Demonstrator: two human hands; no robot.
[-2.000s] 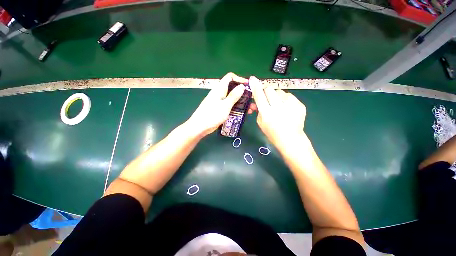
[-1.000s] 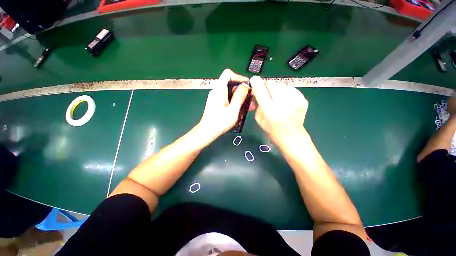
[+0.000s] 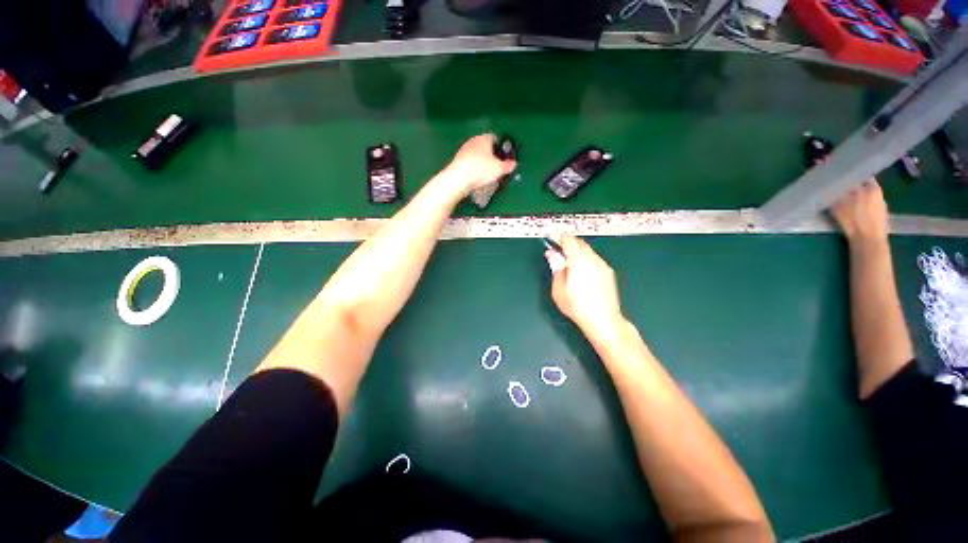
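Observation:
My left hand is over the green belt with its fingers on a black handset, whose keypad end shows below the hand. My right hand is above the bench near the metal edge strip, its fingers closed around a thin dark tool, perhaps tweezers, with a small pale bit at the fingertips. Several white rings lie on the bench, one of them a thin oval below and left of my right hand.
Handsets lie on the belt left and right of my left hand. A tape roll lies at left. A grey post stands at right, beside another worker's hand reaching to a handset. Red trays are beyond.
My left hand has moved forward from the bench onto the belt with a handset. My right hand has separated from it and sits slightly right. The belt's handsets have shifted left; the view has tilted up.

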